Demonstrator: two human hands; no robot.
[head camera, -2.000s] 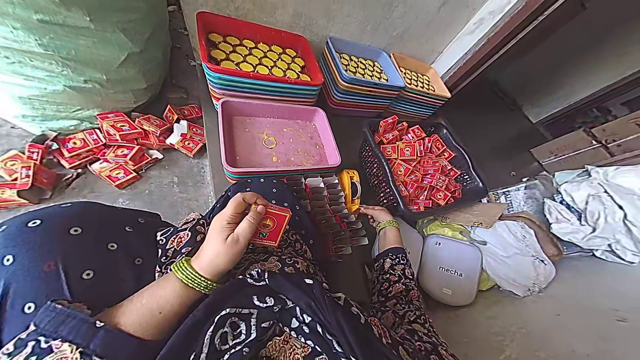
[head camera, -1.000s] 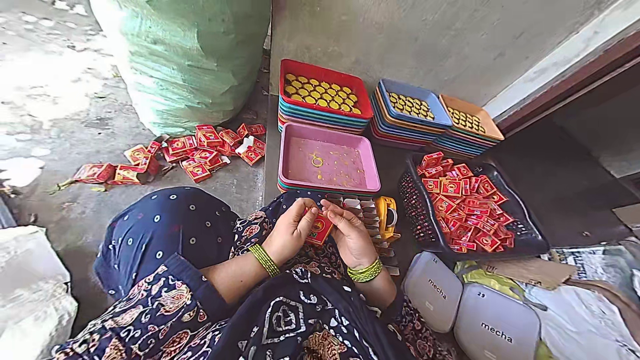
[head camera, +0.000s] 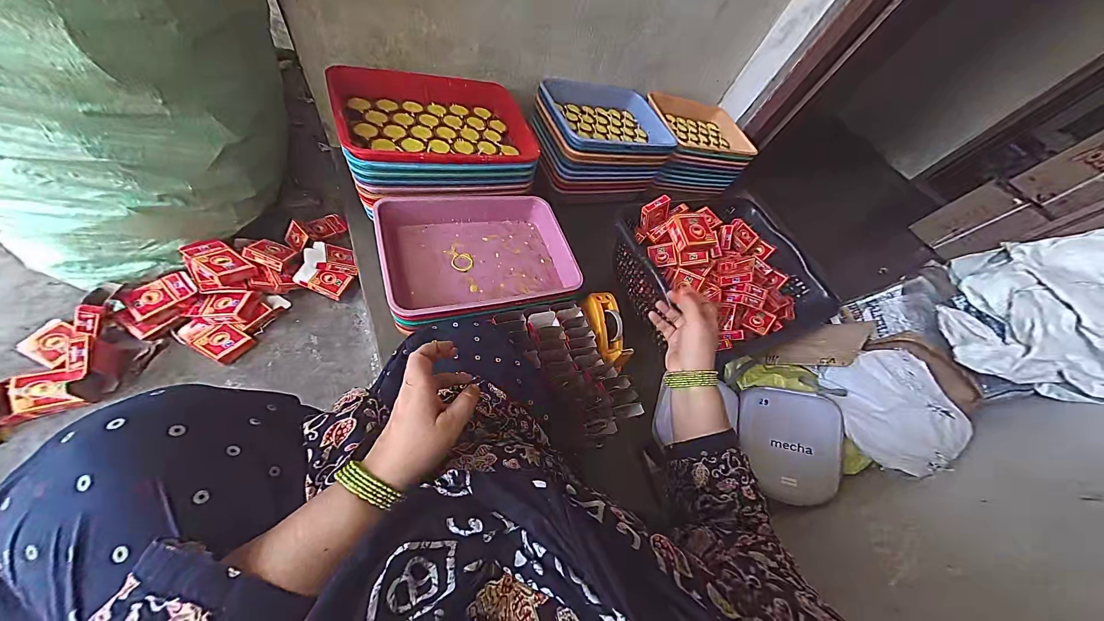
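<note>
My left hand (head camera: 427, 418) is raised over my lap, fingers apart, with nothing seen in it. At the near edge of the black plastic basket (head camera: 811, 285), my right hand (head camera: 687, 326) has its fingers spread and holds nothing visible. Small red printed cardboard boxes (head camera: 733, 280) are heaped in that basket. Between my hands stand rows of upright dark pieces with pale open flaps (head camera: 565, 362), partly hidden by my clothing. Beside them lies a yellow tape-like tool (head camera: 608, 330). A pink plastic tray (head camera: 565, 250) holds a yellow ring (head camera: 461, 261) and crumbs.
Stacked trays stand along the wall, the top red tray (head camera: 431, 82), blue tray (head camera: 604, 90) and orange tray (head camera: 733, 138) bearing yellow-topped round pieces. More red boxes (head camera: 220, 267) lie on the floor by a large green sack (head camera: 129, 129). Grey cases (head camera: 789, 444) and white bags (head camera: 901, 410) are at right.
One second ago both hands held a small red box together over my lap. They are now apart, the right one out at the basket, and that box is no longer in them.
</note>
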